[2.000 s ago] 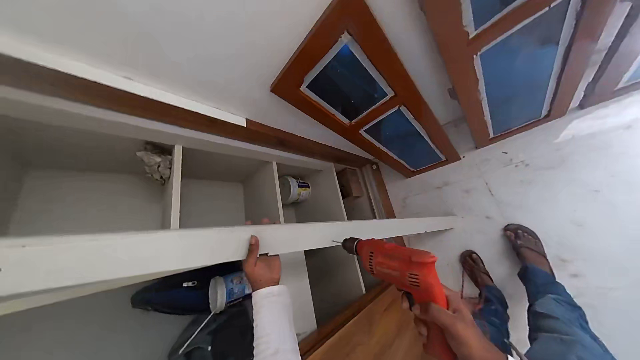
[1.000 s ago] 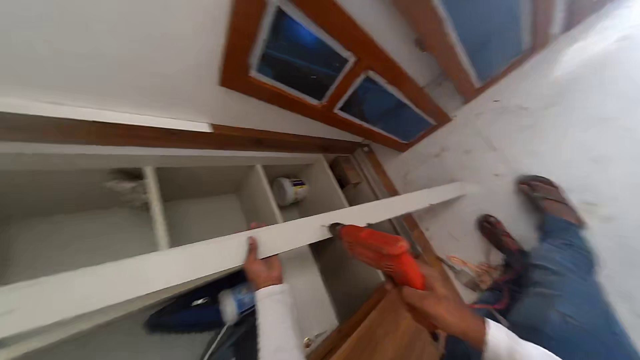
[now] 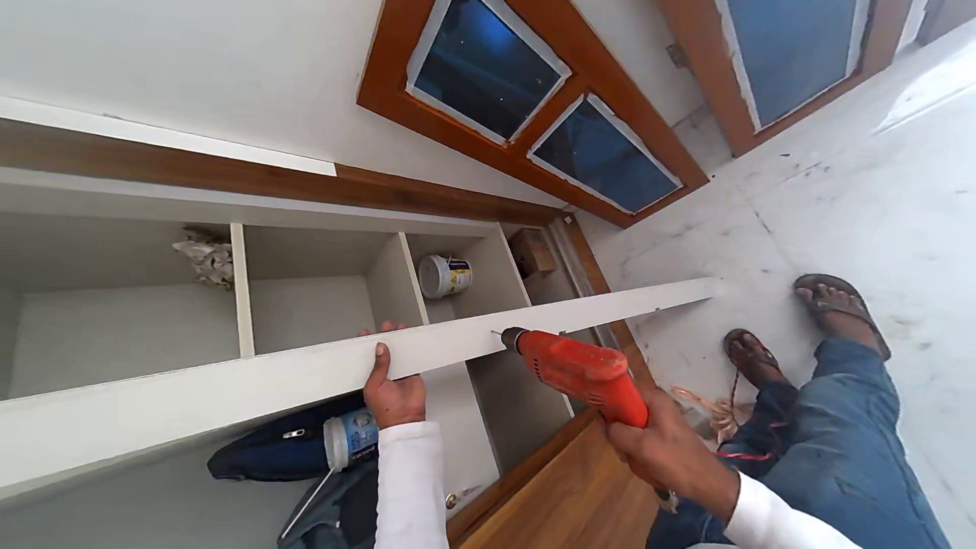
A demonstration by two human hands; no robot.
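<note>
A long white board [image 3: 290, 381] runs slantwise from the left edge to the floor at right, across an open cabinet. My left hand [image 3: 394, 393] grips this board near its middle, thumb on the face and fingertips showing over the far edge. In my right hand [image 3: 663, 442] is a red power drill [image 3: 576, 366] by its handle. Its thin bit touches or nearly touches the board's face, to the right of my left hand. Whether the bit is turning cannot be told.
The white cabinet [image 3: 242, 290] holds crumpled paper or cloth [image 3: 206, 258], a plastic tub [image 3: 444, 276] and a wooden block [image 3: 532, 253]. Below the board lie a dark blue bag [image 3: 267, 450] and another tub [image 3: 351, 438]. A framed glass panel [image 3: 534, 107] leans against the wall. Sandalled feet [image 3: 839, 305] stand at right.
The drill's tip has come from just off the board's lower edge, two seconds ago, onto or close to its face. My left hand keeps its hold on the board.
</note>
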